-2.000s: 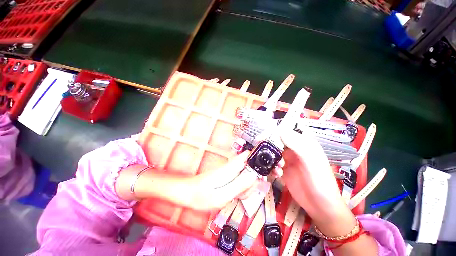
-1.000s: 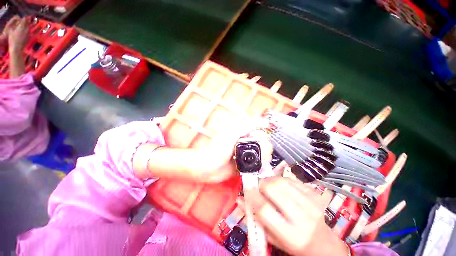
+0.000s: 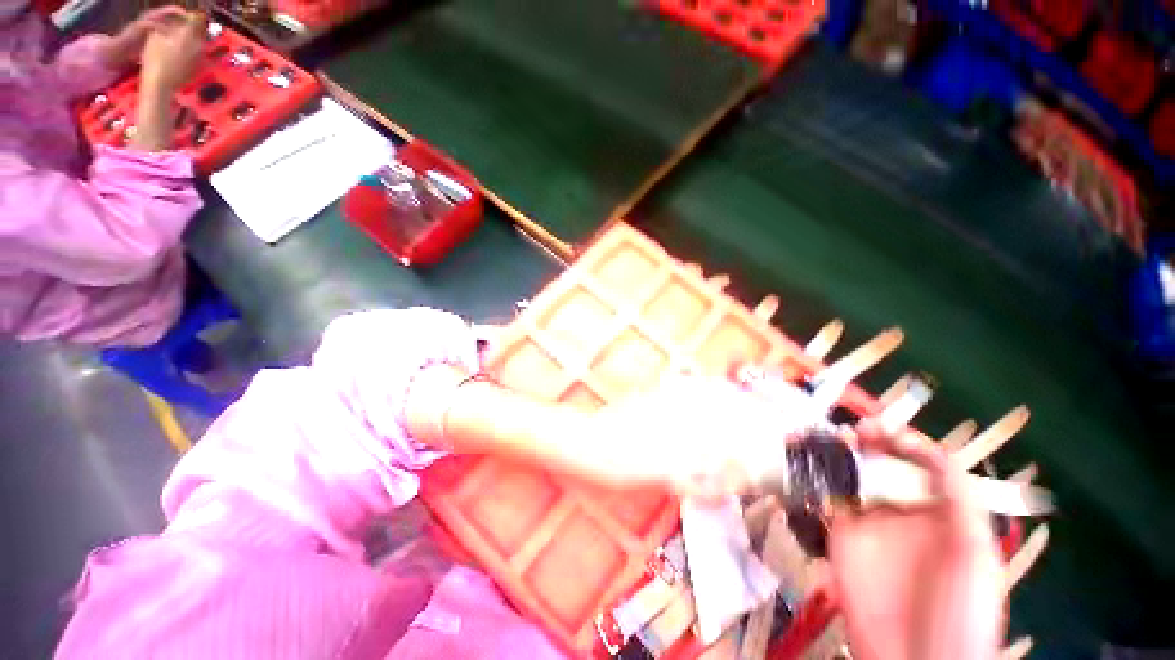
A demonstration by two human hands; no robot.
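A wristwatch [image 3: 821,472] with a dark head is held between my hands over the right part of the tray, blurred by motion. My left hand [image 3: 722,438], washed out by glare, grips it at the left of the head. My right hand [image 3: 917,554] is closed around its pale strap at the right of the head. A white cloth or tissue [image 3: 724,567] hangs below my left hand. The orange-red watch tray [image 3: 554,316] lies tilted beneath, with bare compartments at its left. Watches and pale straps [image 3: 992,438] stick out along its right side, partly hidden by my hands.
A red parts box [image 3: 415,219] and a white paper sheet [image 3: 290,168] lie at the upper left. Beyond them a person in pink has hands at another red tray [image 3: 264,80]. A wood-edged green board [image 3: 515,116] is behind. Blue racks with red bins are at the upper right.
The view has swung, so the tray sits lower and further right. The watch has moved from upright over the tray's middle to sideways at its right. The bunch of watches is no longer clearly seen.
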